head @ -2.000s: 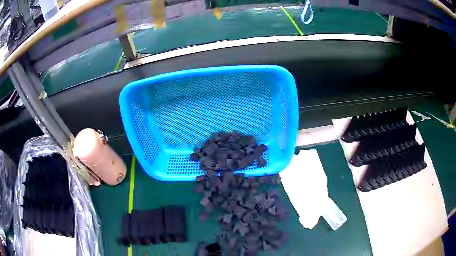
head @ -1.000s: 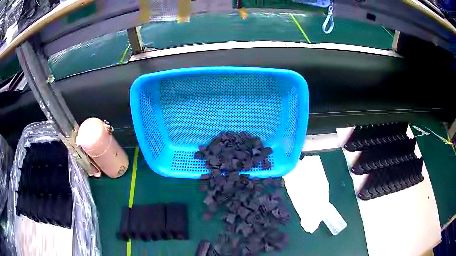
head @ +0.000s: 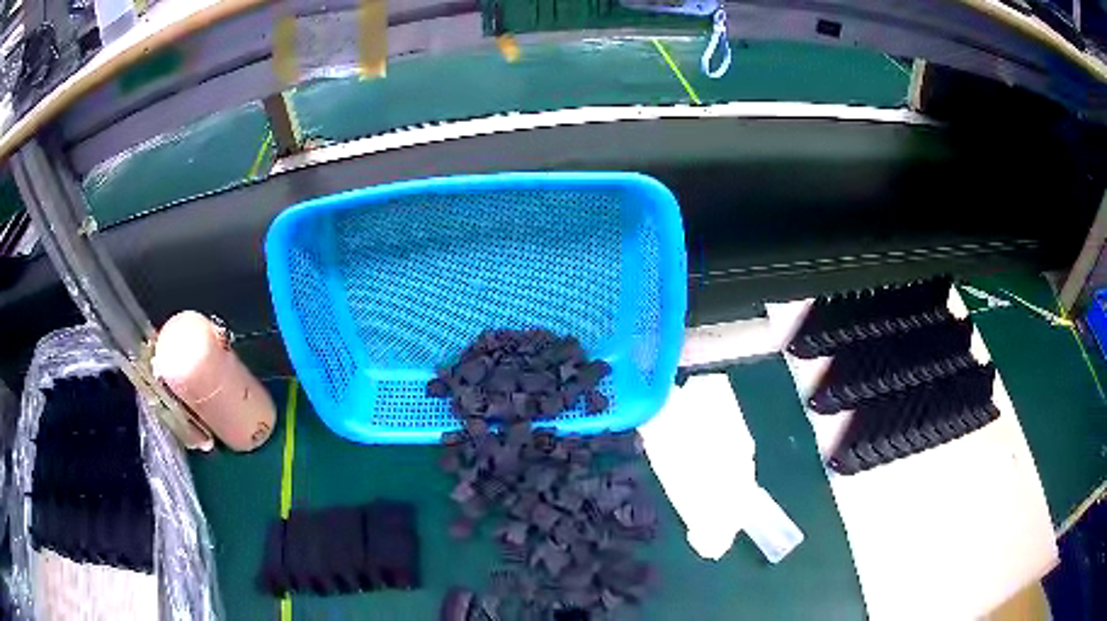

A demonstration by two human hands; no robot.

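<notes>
No hand shows in the head view. A heap of small black pieces (head: 558,510) spills out of a tipped light blue perforated basket (head: 480,184) onto the green bench. A short row of long black parts (head: 342,548) lies side by side to the left of the heap. A dark part (head: 458,604) is cut off by the bottom edge; I cannot tell what it is. Black assemblies (head: 913,419) stand in three slanting rows on a white sheet (head: 947,522) at the right. A crumpled white cloth or paper (head: 704,461) with a translucent end lies between heap and sheet.
A plastic-lined tray (head: 182,534) holds rows of black parts at the left. A pink bottle (head: 216,382) leans by the left post (head: 85,249). A black strip (head: 826,200) runs behind the basket. A tag loop (head: 717,49) hangs from the shelf above.
The whole view has shifted, so things sit further left than one second ago. The dark part at the bottom edge looks different in outline. The basket and rows look unchanged.
</notes>
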